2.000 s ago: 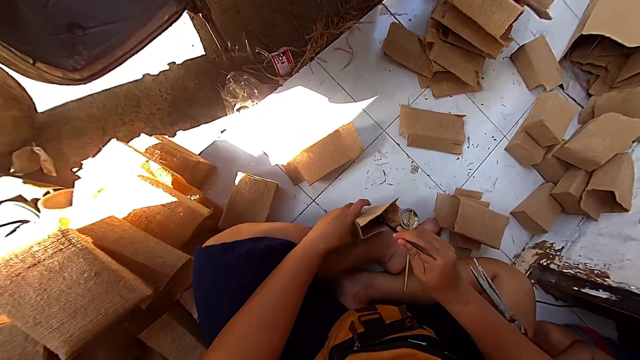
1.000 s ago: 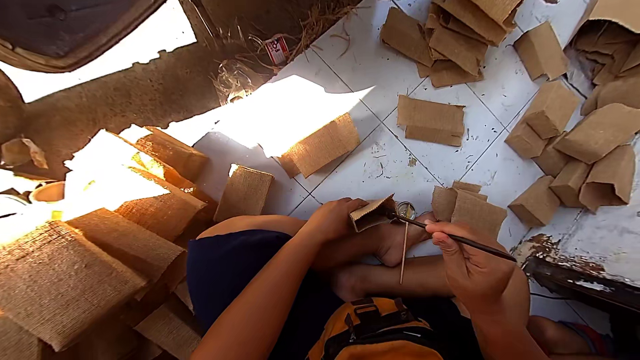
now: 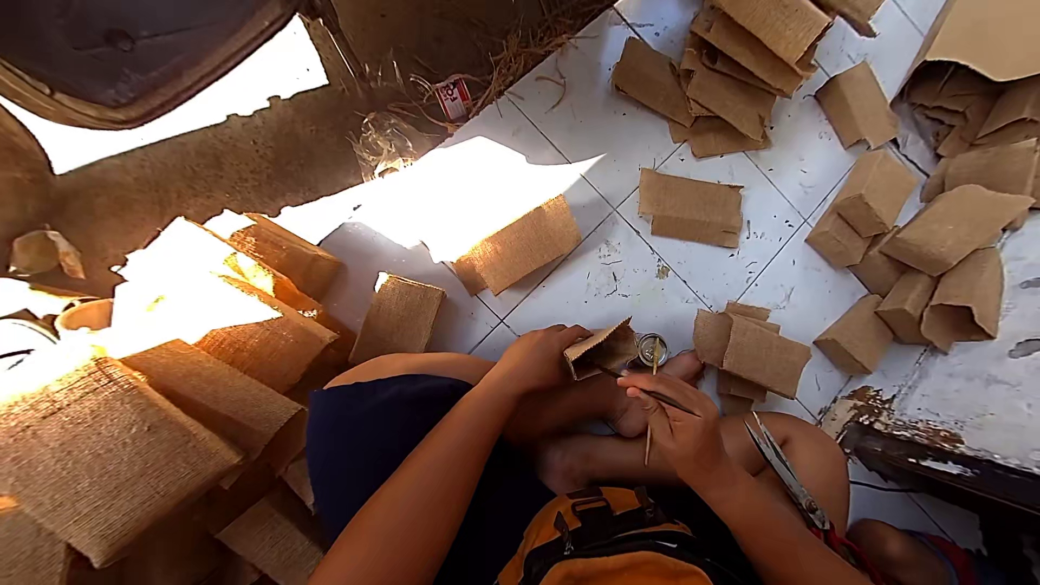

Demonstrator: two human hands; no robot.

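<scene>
My left hand (image 3: 543, 357) grips a small brown box-shaped sleeve of woven fabric (image 3: 603, 348), its open end facing right. In my right hand (image 3: 678, 418) is a thin dark brush-like tool (image 3: 662, 399), whose tip reaches to the sleeve's opening; the tip itself is hard to make out. Just right of the sleeve stands a small round container (image 3: 652, 349), with a light thin stick (image 3: 649, 435) by it that runs down below my right hand. Scissors with red handles (image 3: 786, 471) lie on my right leg.
Finished-looking fabric boxes (image 3: 114, 455) are piled at the left. Flat and folded fabric pieces (image 3: 691, 207) lie on the white tiles. More boxes (image 3: 959, 227) and a large brown bag (image 3: 987, 41) are at the right. An orange bag (image 3: 601, 552) sits at my lap.
My right hand has moved left toward the sleeve, and the dark tool's tip has gone from the small container to the sleeve's opening. My left hand still holds the sleeve.
</scene>
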